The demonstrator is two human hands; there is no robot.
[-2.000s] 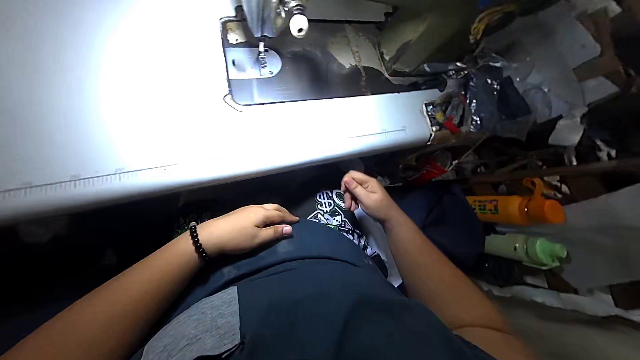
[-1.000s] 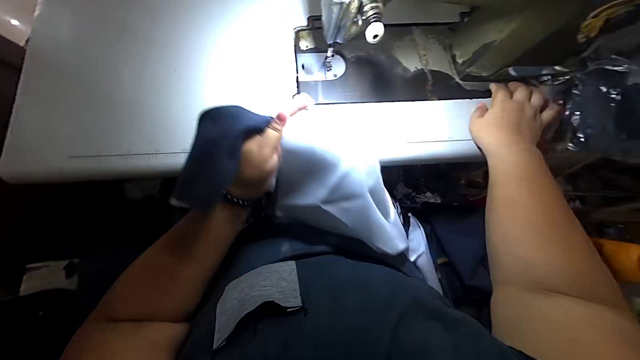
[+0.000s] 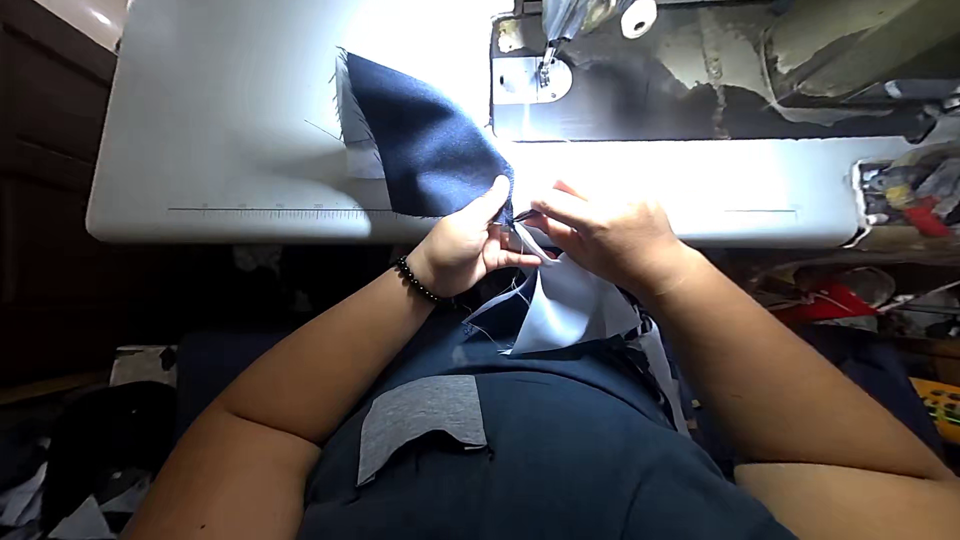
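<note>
A navy fabric piece with frayed edges lies partly on the sewing machine's white table, its near corner pinched in my left hand, which wears a black bead bracelet. My right hand grips the same corner with its fingertips, close to the left fingers. White cloth with a navy part and loose threads hangs from between my hands over my lap. Beyond them, the presser foot of the sewing machine stands over its needle plate, apart from the fabric.
The white table has a printed ruler line along its front edge. A cutout with scraps is at its right end. Red cloth and other clutter lie below on the right. A grey fabric patch rests on my dark shirt.
The right hand has come from the machine bed to meet the left one at the fabric. The navy piece, bunched up in my left hand a second ago, now lies spread on the table.
</note>
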